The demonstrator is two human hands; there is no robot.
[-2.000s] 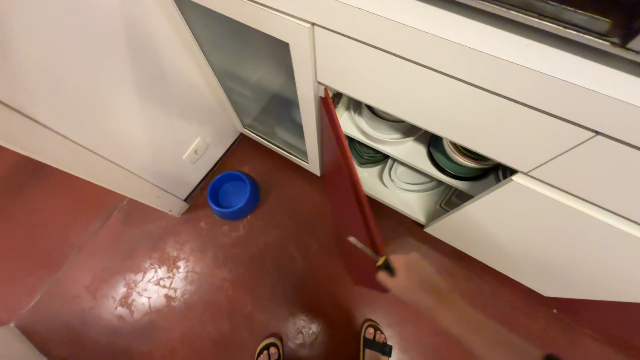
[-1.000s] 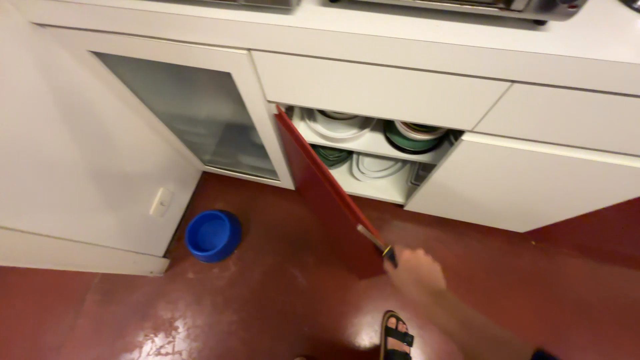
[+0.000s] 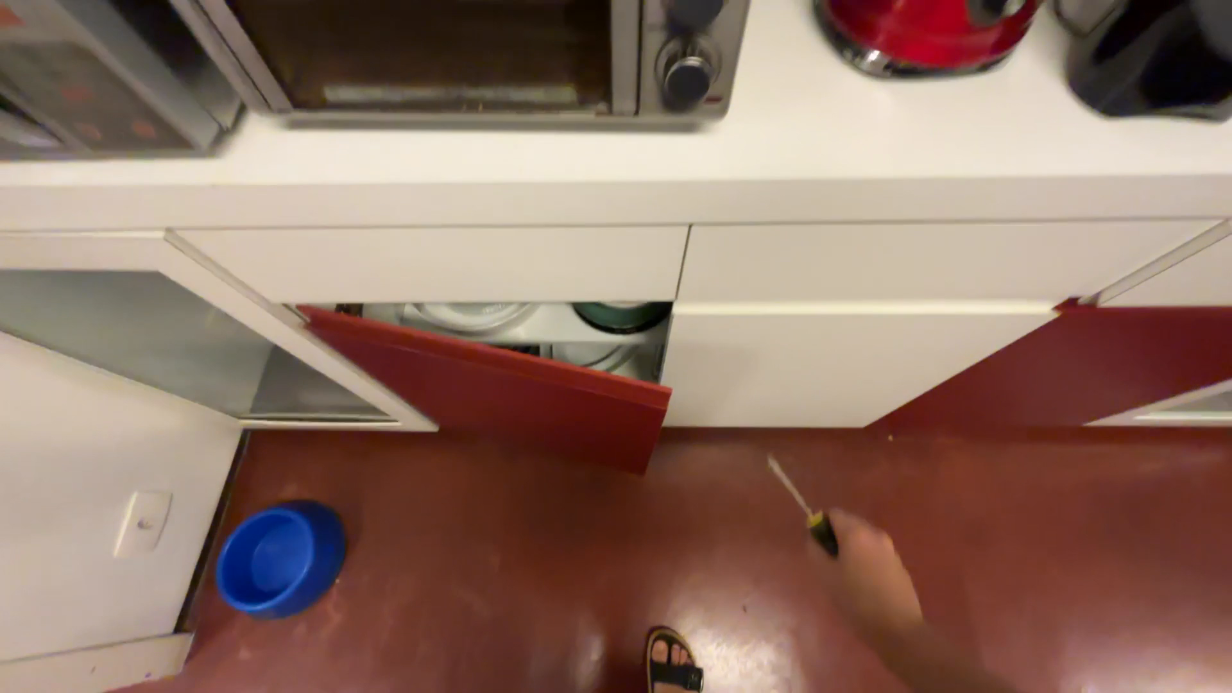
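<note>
At the lower right, my right hand point(image 3: 866, 563) grips the black and yellow handle of a screwdriver point(image 3: 794, 489), its thin metal shaft pointing up and left over the floor. The hand is apart from the red cabinet door point(image 3: 491, 395), which stands partly open to its left. Behind that door, white dishes point(image 3: 472, 315) and a dark green dish point(image 3: 621, 316) show on a shelf; the door hides the rest. My left hand is out of the picture.
A toaster oven point(image 3: 443, 58), a red kettle point(image 3: 929, 34) and a black appliance point(image 3: 1155, 63) stand on the white counter point(image 3: 481, 159). A blue bowl point(image 3: 279, 560) is on the red floor near the wall outlet point(image 3: 142, 525). A sandaled foot point(image 3: 672, 662) shows at the bottom.
The red door has swung further toward closed. My right hand, near the door's edge before, is now away from it with the screwdriver. The view has shifted to show more of the counter.
</note>
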